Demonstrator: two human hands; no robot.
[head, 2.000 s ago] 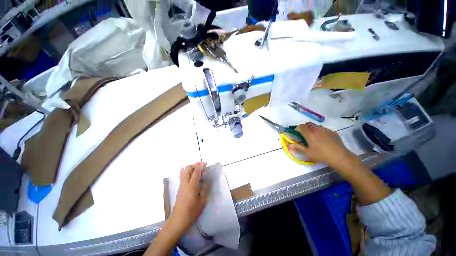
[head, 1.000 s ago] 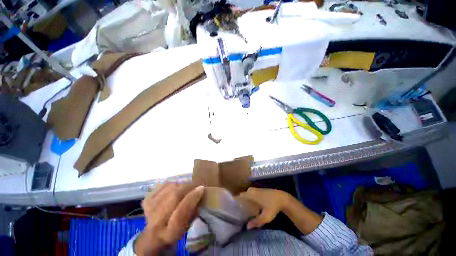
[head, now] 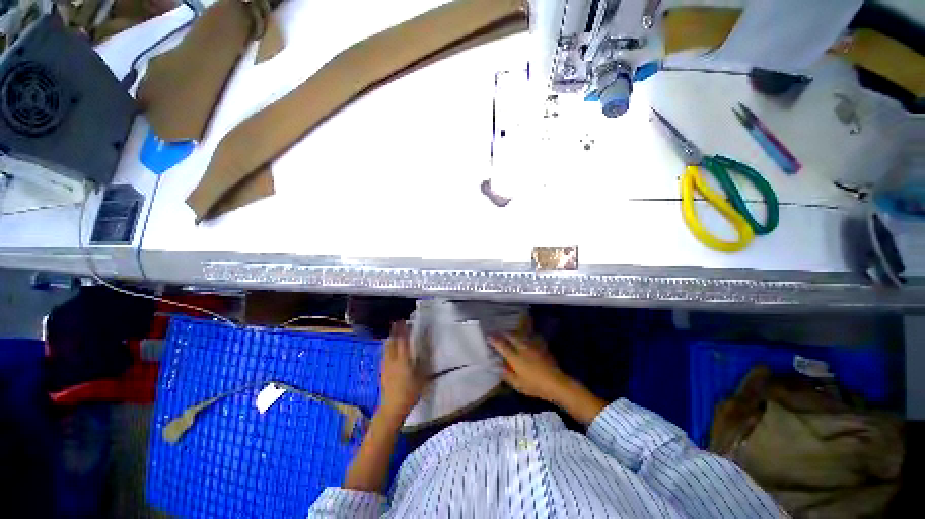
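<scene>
A pale grey-white cloth piece with a brown edge lies over the wearer's lap, just below the table's front edge. My left hand is on its left side, fingers pointing up along the cloth. My right hand is on its right side, fingers on the cloth. Whether the fingers pinch it or only press on it is partly hard to tell. Scissors with yellow and green handle loops lie on the table at the right, blades pointing up-left.
The sewing machine needle area is at top centre-right. Brown strips lie left. A small pink-blue tool lies right of the scissors. Blue crates stand below the table; the right one holds a khaki garment pile.
The view has tilted down. The cloth, bunched in both hands a second ago, is now spread flatter over the lap. Earlier, my right hand let go of the scissors on the table.
</scene>
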